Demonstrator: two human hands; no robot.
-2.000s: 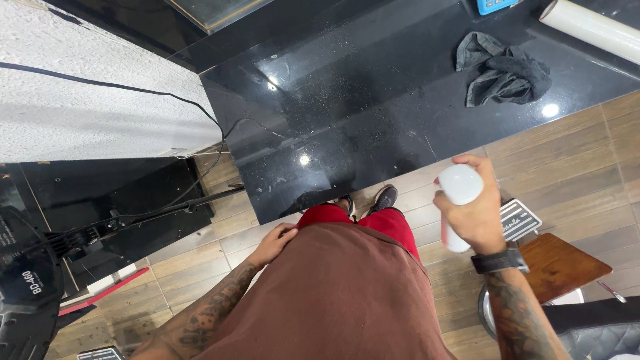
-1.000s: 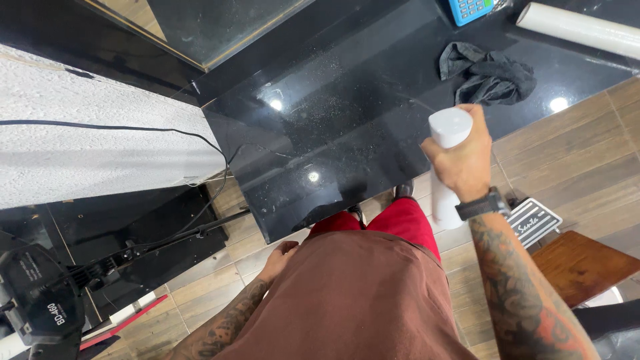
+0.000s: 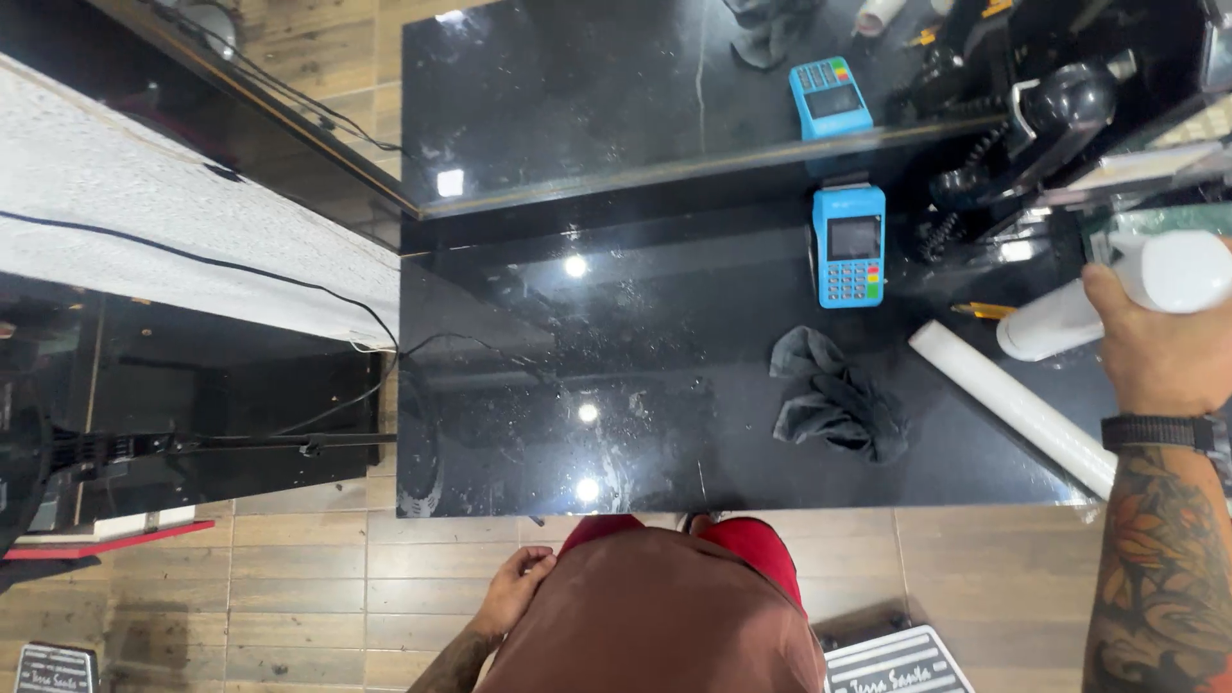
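My right hand (image 3: 1155,337), with a black watch on the wrist, is at the far right over the black glossy counter (image 3: 674,452), its fingers around a white bottle (image 3: 1182,274) with a round cap. Beside it on the counter lies another white cylindrical container (image 3: 1049,322). To its left a long white roll (image 3: 1011,404) lies slantwise, and a crumpled dark cloth (image 3: 837,399) rests further left. My left hand (image 3: 520,582) hangs beside my brown top, below the counter's front edge, with its fingers loosely bent and nothing seen in it.
A blue card terminal (image 3: 849,248) stands near the mirror (image 3: 616,96) behind the counter. Further right are a black hair dryer (image 3: 1049,125) with a coiled cord and an orange item (image 3: 984,310). A thin black cable (image 3: 192,245) crosses at the left. Footrests (image 3: 895,664) show below.
My right hand has moved rightward with the white bottle, from the counter's front edge to beyond the roll. The view has shifted, showing more of the counter's back and right side.
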